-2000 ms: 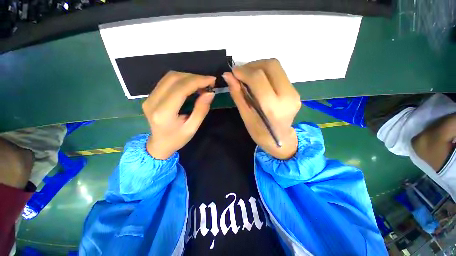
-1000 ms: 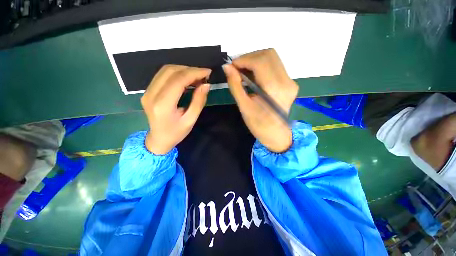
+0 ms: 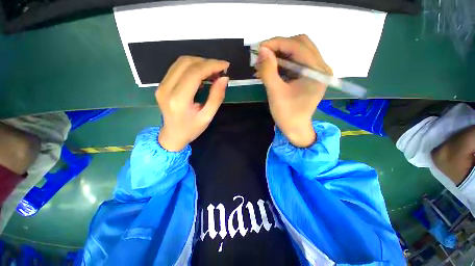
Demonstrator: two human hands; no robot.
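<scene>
My left hand (image 3: 188, 98) pinches a small black component (image 3: 223, 74) between thumb and fingertips, mostly hidden by the fingers. My right hand (image 3: 297, 83) holds tweezers (image 3: 323, 78), blurred, their back end pointing right. The tweezer tips are at the stepped right end of the black adhesive sheet (image 3: 182, 58). Whether they grip a piece cannot be told. The black sheet lies on the white backing sheet (image 3: 333, 34) on the green bench. My left hand is in front of the black sheet's lower edge.
The rim of a black tray (image 3: 67, 11) runs along the top. Clear crinkled plastic (image 3: 452, 23) lies at the top right of the bench (image 3: 78, 67). People's legs show at left (image 3: 31, 145) and right (image 3: 422, 130), beside blue stools (image 3: 57, 176).
The tweezers have swung from pointing down-right to a flatter slant. My right hand has moved right and up. The view has shifted, so the sheet sits higher in the picture.
</scene>
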